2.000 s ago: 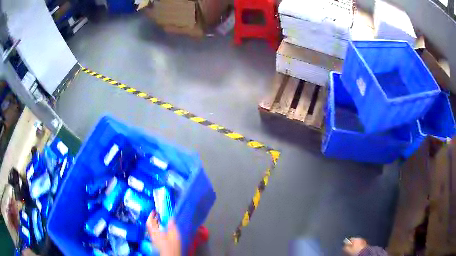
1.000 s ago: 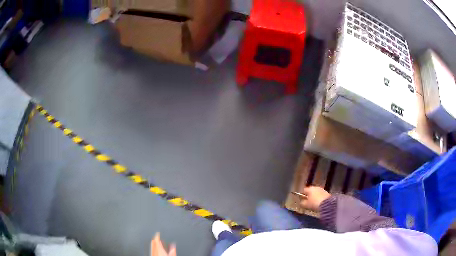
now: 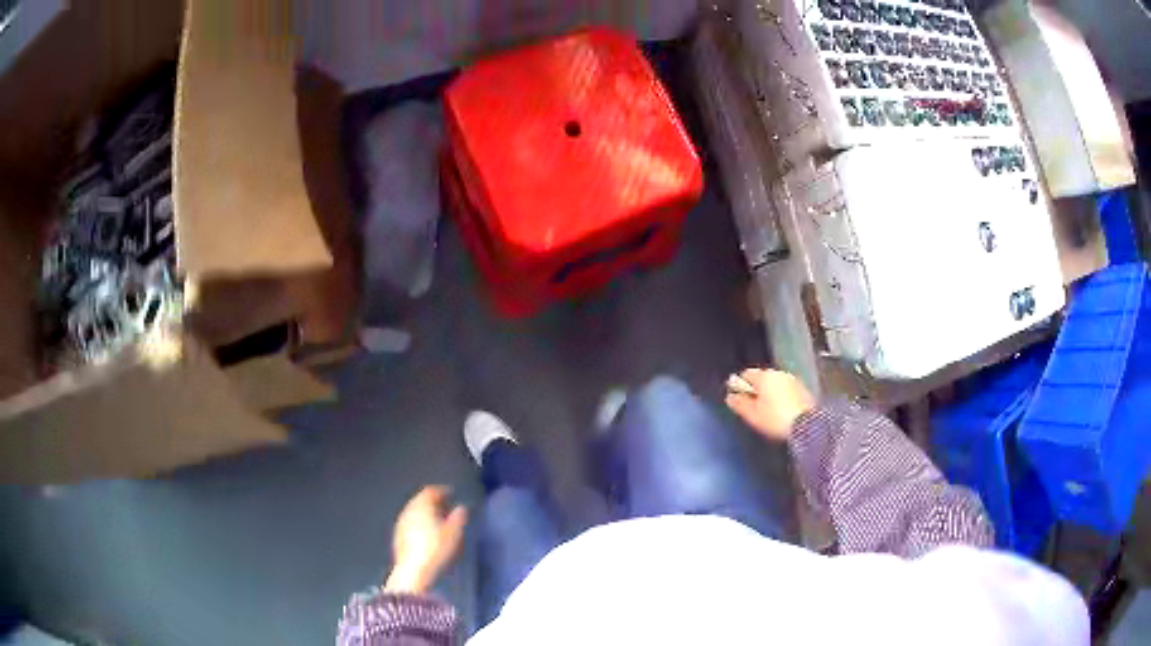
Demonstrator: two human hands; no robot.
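Observation:
A red plastic stool (image 3: 574,145) stands on the floor in front of me, its top facing up. My left hand (image 3: 427,540) hangs low at the bottom left of the stool, fingers apart, with nothing seen in it. My right hand (image 3: 767,401) is below and right of the stool, beside the stacked white boxes. Its fingers are closed on a small pale object (image 3: 741,386), too small to name surely. Neither hand touches the stool.
An open cardboard carton (image 3: 253,152) with dark and silvery pieces is at the left. White boxes, the top one holding rows of small parts (image 3: 953,265), are stacked at the right. Blue crates (image 3: 1092,391) stand beyond them. Pale scraps (image 3: 401,196) lie between carton and stool.
I have moved toward the stool and carton, which now look larger and closer. The crate of blue-wrapped parts and the floor tape have left view. The small pale object stays in my right hand.

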